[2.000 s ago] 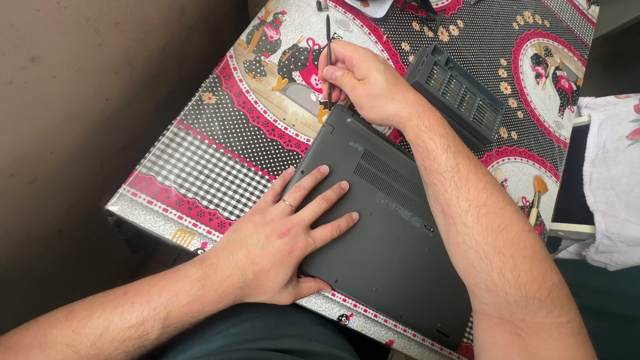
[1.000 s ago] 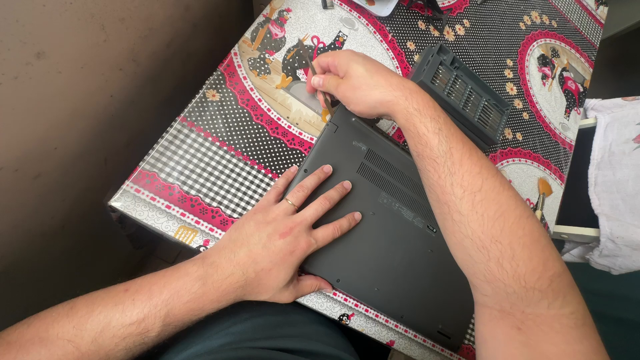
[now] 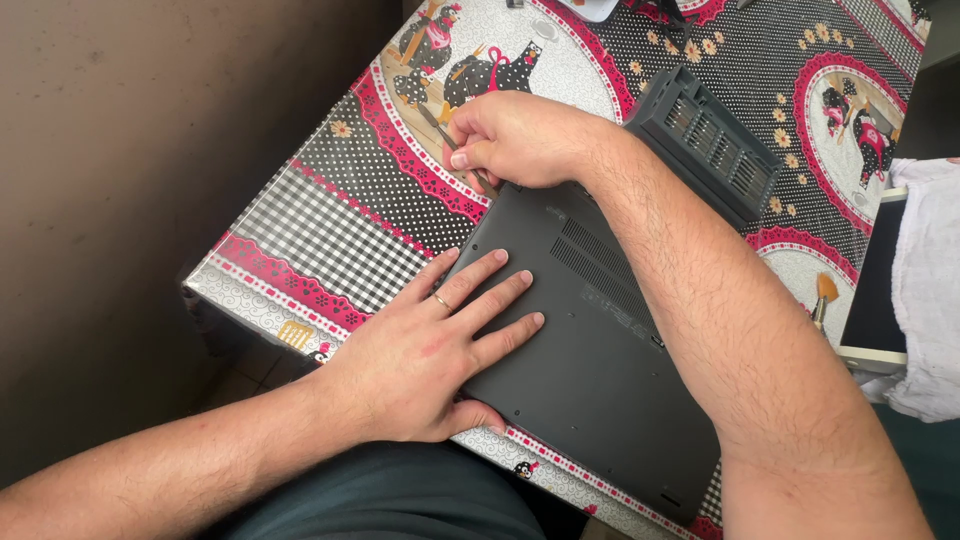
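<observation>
A dark grey laptop (image 3: 600, 390) lies bottom side up on the table, its vents and small screw holes facing me. My left hand (image 3: 450, 345) rests on its left part with fingers spread, the thumb at the near edge. At the laptop's far left corner, my right hand (image 3: 517, 142) pinches a thin dark pry tool (image 3: 439, 126). One end of the tool meets the laptop's edge by the corner; the other points up and left. Whether the tip sits inside the seam cannot be told.
A dark case of screwdriver bits (image 3: 712, 146) stands beyond my right forearm. A small brush (image 3: 823, 292) lies at the right, near a white cloth (image 3: 930, 285) over a drawer-like box. The patterned tablecloth (image 3: 352, 225) covers the table; a wall is at the left.
The pry tool, upright and beyond the corner two seconds ago, now slants with an end at the laptop's edge. My right hand has moved down toward the corner. My left hand keeps its place.
</observation>
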